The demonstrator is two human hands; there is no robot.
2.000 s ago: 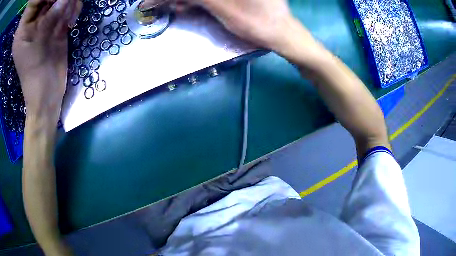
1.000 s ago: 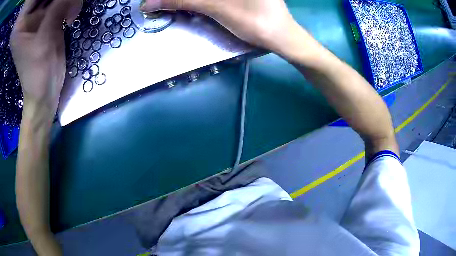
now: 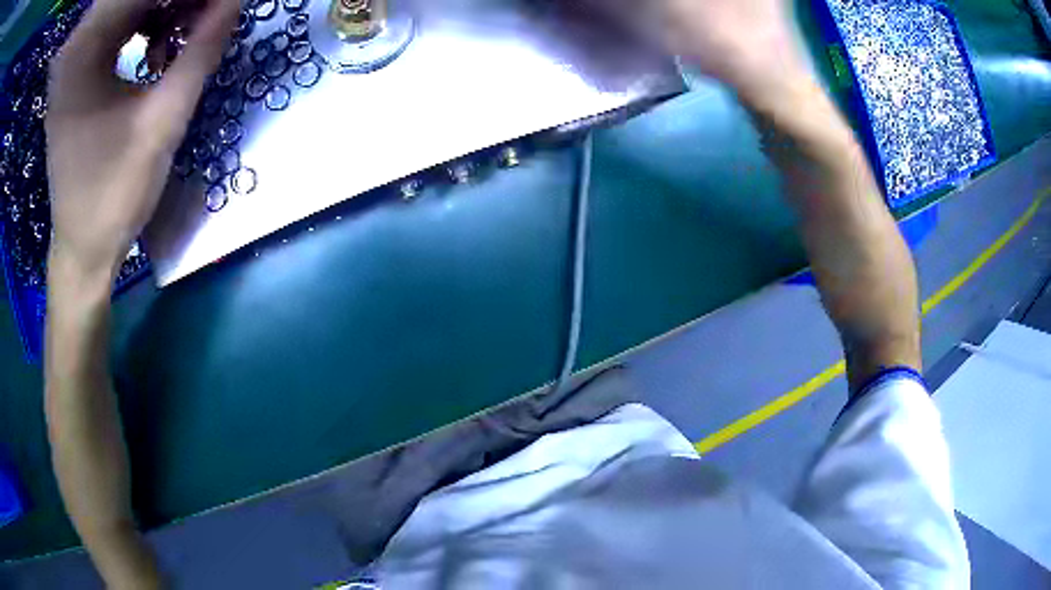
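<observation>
Dark rings (image 3: 263,72) lie loose in a cluster on the left part of the silver machine box (image 3: 380,127). The brass fixture post (image 3: 356,16) stands in a clear disc (image 3: 371,48) right of the rings, with no hand on it. My left hand (image 3: 144,127) is over the box's left edge and the left rings, blurred, fingers curved; whether it holds a ring cannot be told. My right hand (image 3: 692,35) is blurred at the top edge, right of the post over the box's right part; its fingers are unclear and cut off.
The right parts tray (image 3: 872,133) holds many small bright parts. The left parts tray (image 3: 35,311) with dark rings is partly behind my left hand. Control knobs (image 3: 461,173) line the box front. A grey cable (image 3: 579,254) crosses the green bench (image 3: 380,334) to its near edge.
My right hand has left the brass post and moved right, uncovering post and disc. My left hand has shifted slightly right over the rings. The view has shifted slightly.
</observation>
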